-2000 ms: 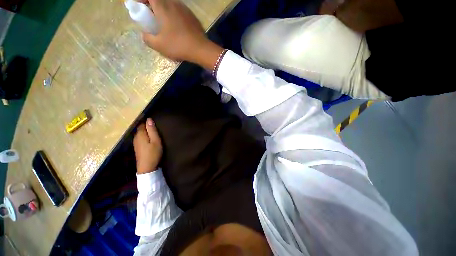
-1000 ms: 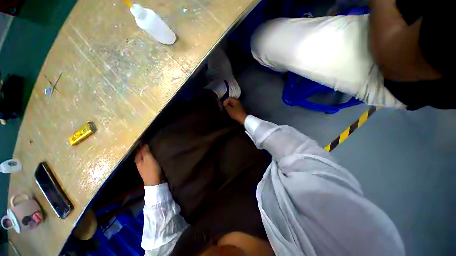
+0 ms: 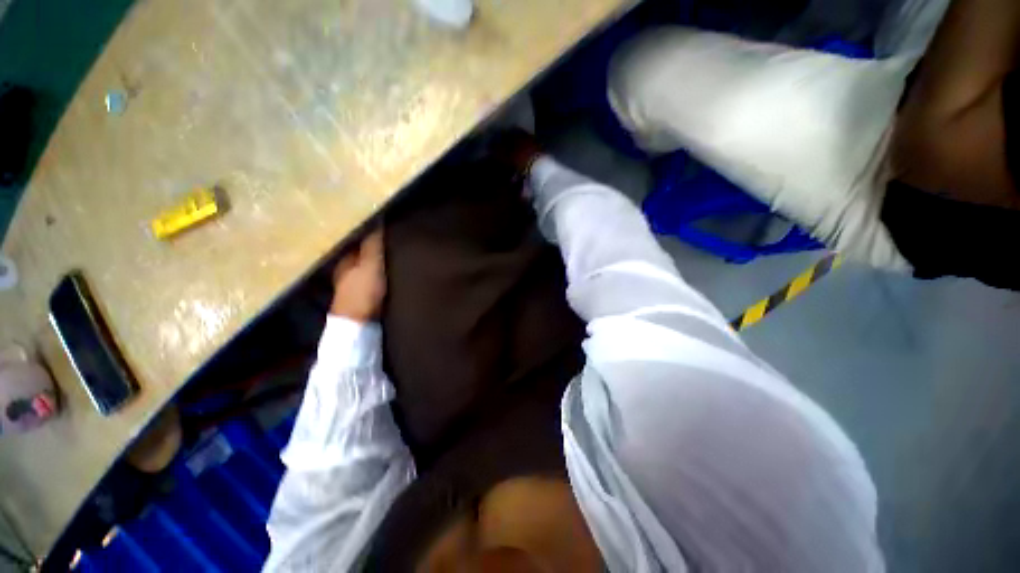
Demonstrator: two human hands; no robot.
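My left hand (image 3: 360,275) rests at the table's edge beside the dark cloth over my lap (image 3: 464,302); its fingers are partly hidden, and I see nothing in it. My right hand (image 3: 517,155) is low by the table edge at the far end of the lap, dark and blurred; what its fingers do cannot be made out. The white glue bottle (image 3: 447,10) lies on the worn tan table (image 3: 257,146), cut off by the top edge. No black ornament shows in my hands.
On the table lie a yellow lighter (image 3: 187,214), a black smartphone (image 3: 93,343), a small white cap (image 3: 115,102) and a pink mug (image 3: 25,392). A blue crate (image 3: 213,492) is below left. A seated person's pale trouser leg (image 3: 749,118) and a blue stool (image 3: 716,213) are at right.
My right hand let go of the bottle on the table earlier and dropped to the lap; it now reaches further under the table edge. The view has shifted, leaving the bottle mostly out of frame.
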